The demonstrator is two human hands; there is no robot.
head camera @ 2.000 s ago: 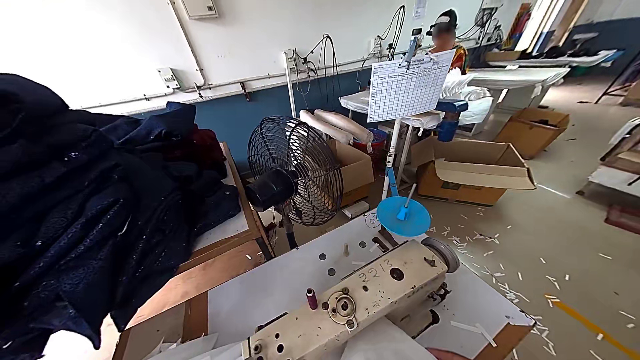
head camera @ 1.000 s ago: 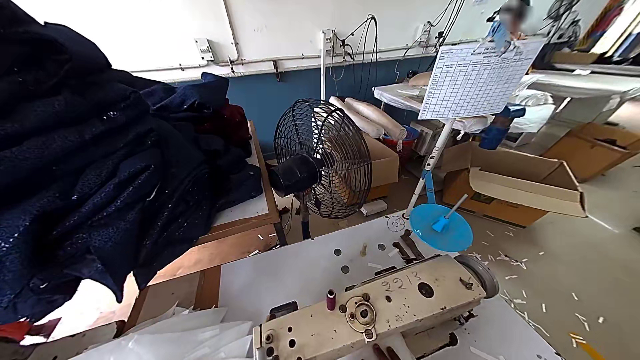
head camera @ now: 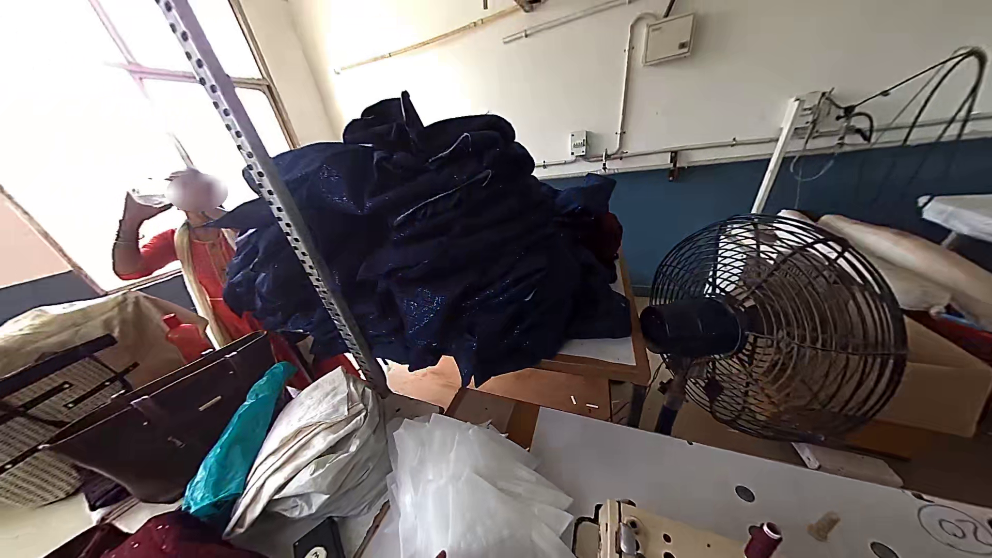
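Observation:
Neither my left hand nor my right hand can be made out in the head view. At the bottom right is the end of a cream sewing machine (head camera: 659, 535), with a dark red thread spool (head camera: 763, 539) beside it. A stack of translucent white sheets (head camera: 473, 488) lies left of the machine on the white table (head camera: 659, 457). Behind them a large heap of dark blue glittery fabric (head camera: 465, 256) covers a wooden-edged table (head camera: 642, 349). Dark red fabric (head camera: 178, 535) lies at the bottom left.
A caged black fan (head camera: 775, 325) stands at the right. A perforated metal post (head camera: 271, 186) slants across the left. Bags, among them a dark brown handbag (head camera: 163, 418) and a teal plastic bag (head camera: 240, 442), sit at the left. A person in red (head camera: 209, 263) stands beyond, arm raised.
The view has swung far to the left, bringing in the post, the bags and the person in red. The sheet on the stand and most of the sewing machine have left the view.

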